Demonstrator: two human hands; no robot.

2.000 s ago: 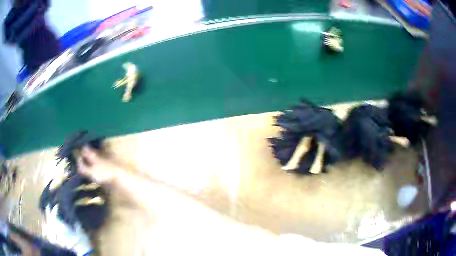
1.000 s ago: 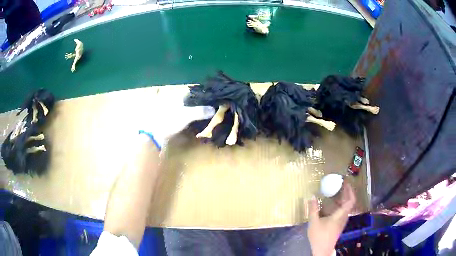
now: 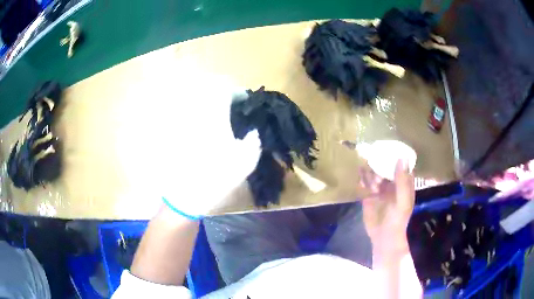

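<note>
My left hand (image 3: 202,152), in a white knitted glove with a blue cuff edge, holds a black shaggy figure (image 3: 275,131) near the bench's front edge. The glove is overexposed, and its fingertips at the figure's left side are hard to make out. One pale limb (image 3: 308,179) sticks out at the figure's lower right. My bare right hand (image 3: 386,190) grips a white glue bottle (image 3: 389,159), its nozzle pointing left toward the figure but apart from it.
Two black figures (image 3: 345,58) lie at the back right, more (image 3: 35,155) at the far left. A pale part (image 3: 71,38) lies on the green belt (image 3: 146,29). A red item (image 3: 437,115) lies near the metal panel (image 3: 492,76). Blue crates (image 3: 468,245) stand below.
My left hand has drawn the leftmost of the three right-hand figures toward the front edge. My right hand has taken hold of the bottle and lifted it. The view has shifted.
</note>
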